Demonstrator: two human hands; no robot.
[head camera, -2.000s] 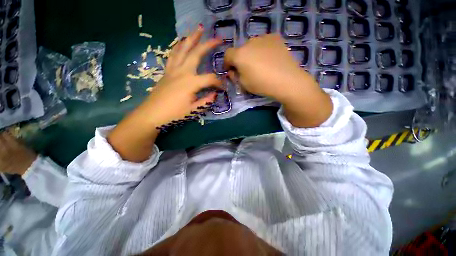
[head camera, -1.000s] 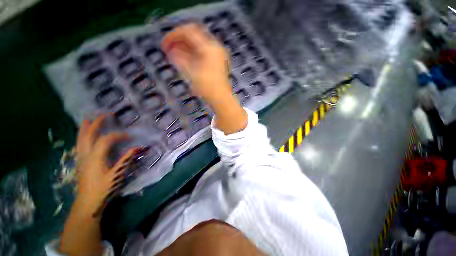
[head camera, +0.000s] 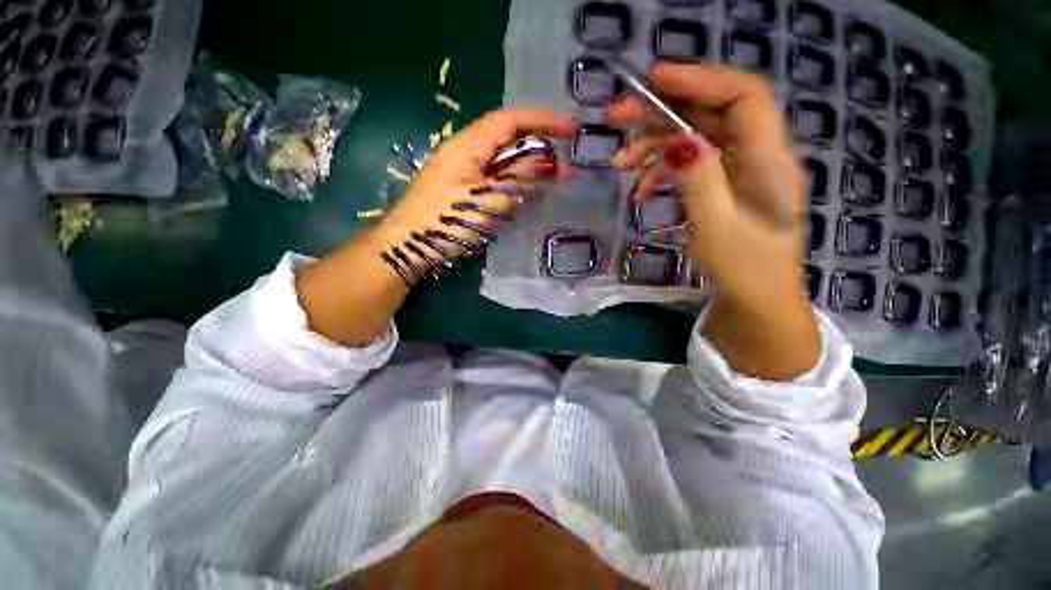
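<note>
My left hand (head camera: 432, 190) holds a glossy black watch case frame (head camera: 521, 153) between thumb and fingers, above the left edge of the blister tray (head camera: 524, 288). A row of dark adhesive-backed strips (head camera: 461, 222) is stuck across the back of this hand and the wrist. My right hand (head camera: 738, 161) is over the tray, to the right of the left hand, and holds slim silver tweezers (head camera: 659, 101) that point up and left. The tweezers are apart from the held frame. Whether their tips carry a strip is too small to tell.
Beige liner scraps (head camera: 445, 101) lie on the dark green bench (head camera: 398, 35). Clear parts bags (head camera: 302, 136) lie left of them, with another filled tray (head camera: 150, 161) at far left. A person's white sleeve (head camera: 46, 380) is at the left edge. Silver scissor loops (head camera: 949, 437) show by the hazard tape.
The view has swung back from the right. My left hand now has a frame in its fingers. Tweezers are now visible in my right hand, which was blurred over the tray before.
</note>
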